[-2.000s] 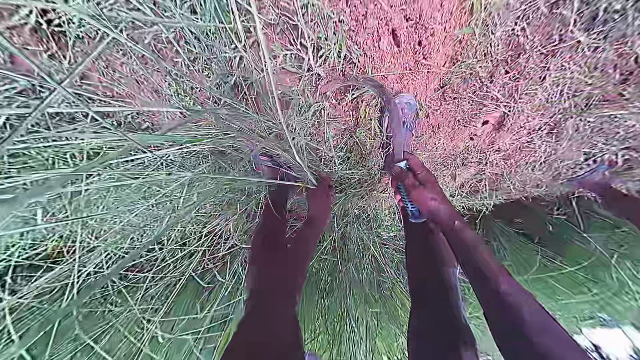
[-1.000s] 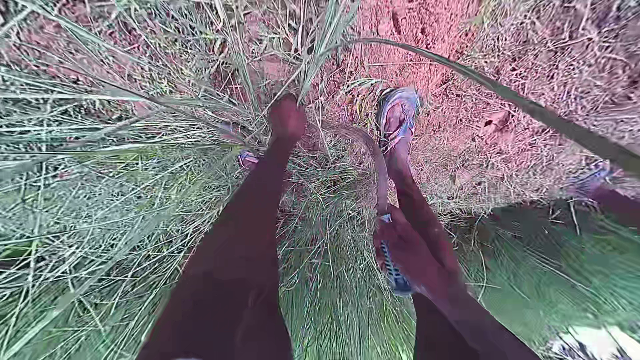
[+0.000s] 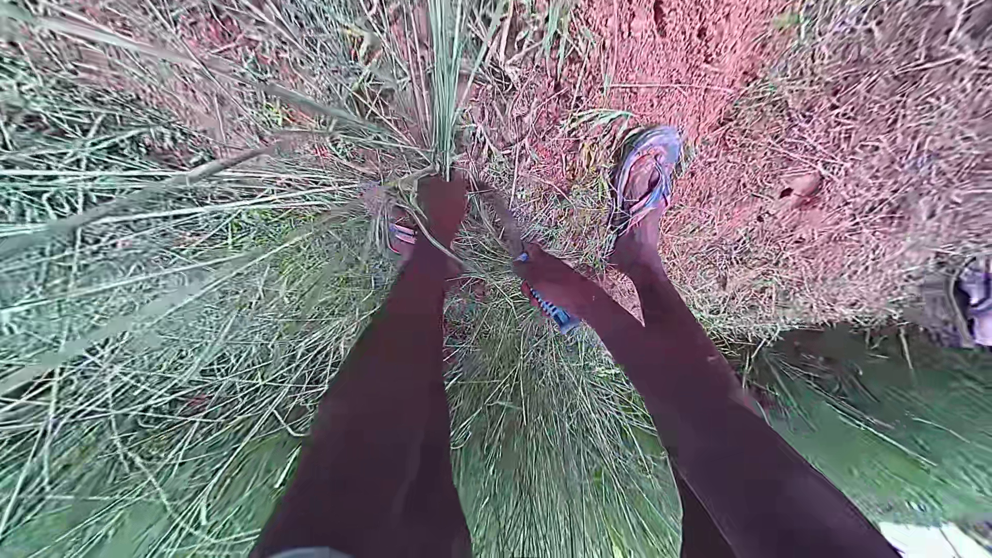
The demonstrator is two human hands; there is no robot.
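My left hand (image 3: 443, 203) is closed around the base of a bunch of tall green grass stalks (image 3: 444, 85), which rise away from me. To its right, my right hand (image 3: 554, 279) grips the blue, ridged handle of a sickle (image 3: 504, 217). The curved, dull blade runs up and left from that fist toward the grass base beside my left hand. Its tip is hidden among the stems.
My sandalled right foot (image 3: 649, 170) rests by reddish soil (image 3: 674, 54). My other foot (image 3: 399, 236) is partly hidden by grass. Cut grass (image 3: 535, 434) lies below, and dry stubble (image 3: 837, 186) spreads right. Another person's foot (image 3: 978, 298) shows at the right edge.
Two seconds ago the sickle blade pointed up near my right foot; now it reaches left toward my left hand. The grass bunch now stands upright above my left fist.
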